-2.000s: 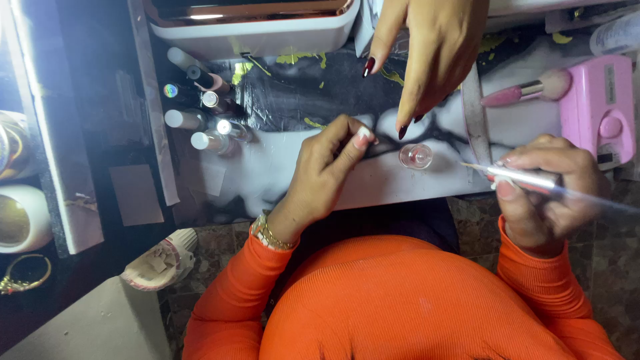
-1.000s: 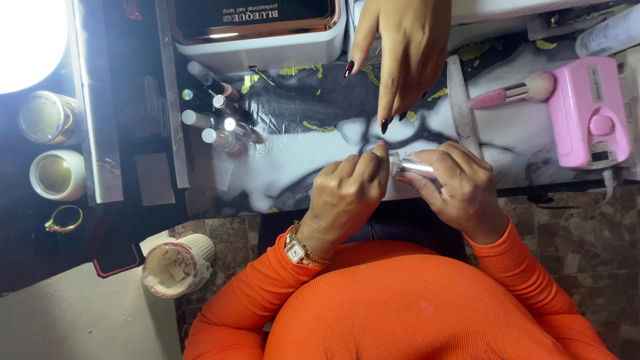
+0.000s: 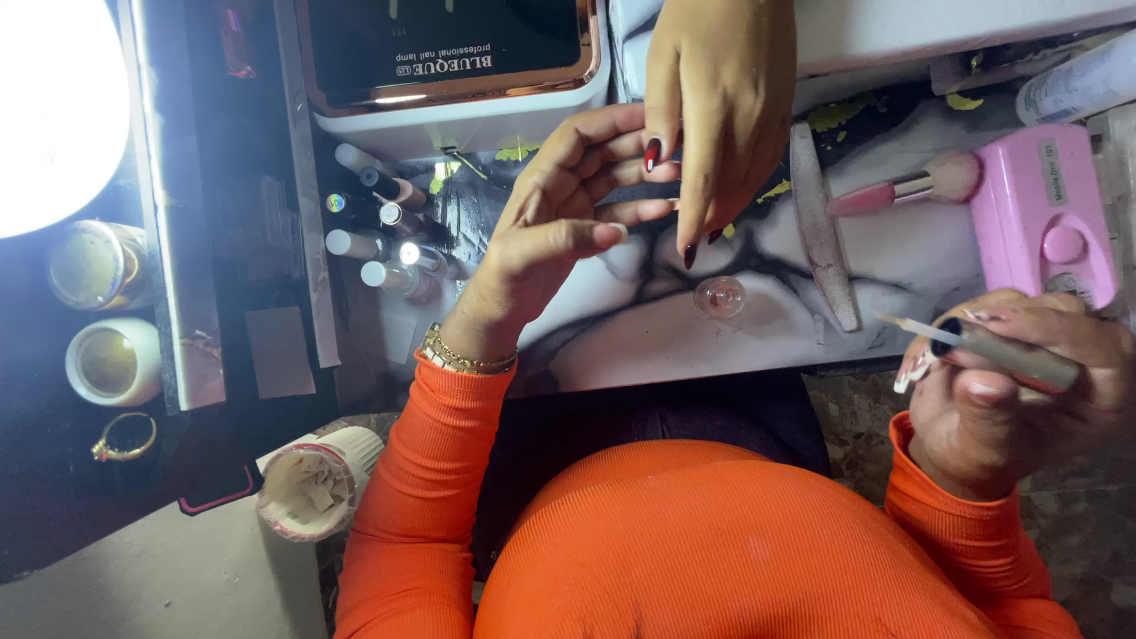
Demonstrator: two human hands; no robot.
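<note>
My left hand (image 3: 550, 213) is palm up with its fingers apart, just left of another person's hand (image 3: 723, 115) and partly behind it; whether the two touch is hard to tell. That hand reaches down from the top and has dark red polished nails. At the right, my right hand (image 3: 1012, 390) holds a grey tube-shaped handle with a thin brush (image 3: 927, 330) sticking out of its end, the tip pointing left. A small clear glass dish (image 3: 720, 297) with a reddish bit in it rests on the marbled table top between my hands.
A nail lamp (image 3: 461, 102) stands at the top left, with several polish bottles (image 3: 390, 280) below it. A nail file (image 3: 818, 226), a powder brush (image 3: 914, 186) and a pink nail drill unit (image 3: 1043, 213) lie to the right. Jars (image 3: 114, 362), a ring (image 3: 124, 437) and a cup of scraps (image 3: 311, 488) are left.
My hands were together near the other person's fingers one second ago. Now my right hand is off to the right with the brush, and my left has opened beside the person's hand.
</note>
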